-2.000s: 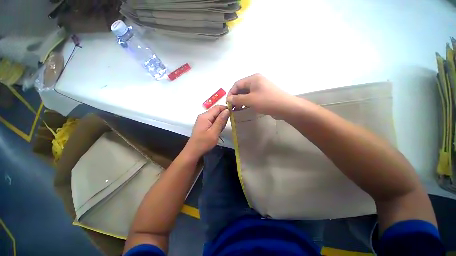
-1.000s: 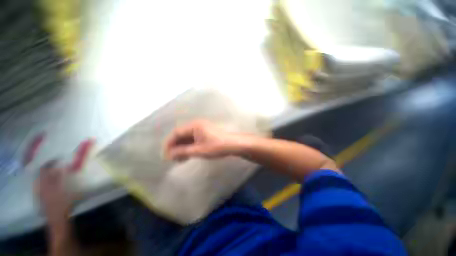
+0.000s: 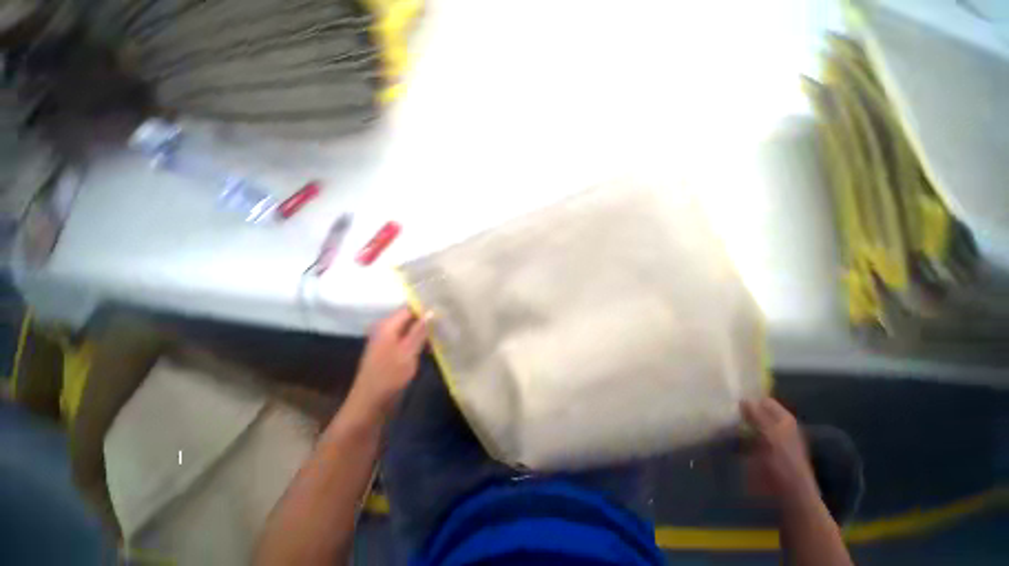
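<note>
A beige fabric bag (image 3: 597,321) with thin yellow edges lies partly on the white table and partly over my lap. My left hand (image 3: 401,343) pinches its left yellow edge near the upper left corner. My right hand (image 3: 771,426) holds its lower right corner; that hand is blurred. Thread snips (image 3: 332,243) with a dark cord lie on the table up and left of my left hand, between two red pieces. One red piece is the nearer (image 3: 378,242), the other the farther (image 3: 299,200).
A clear bottle (image 3: 205,171) lies at the left of the white table (image 3: 166,249). A tall brown stack (image 3: 255,66) with yellow ends stands at the back left. A yellow-edged stack (image 3: 874,188) lies at the right. An open carton on the floor at left holds a beige bag (image 3: 188,453).
My left hand has gone from near the red pieces to the bag's left edge. My right hand has moved from the bag's middle to its lower right corner. The snips now lie on the table.
</note>
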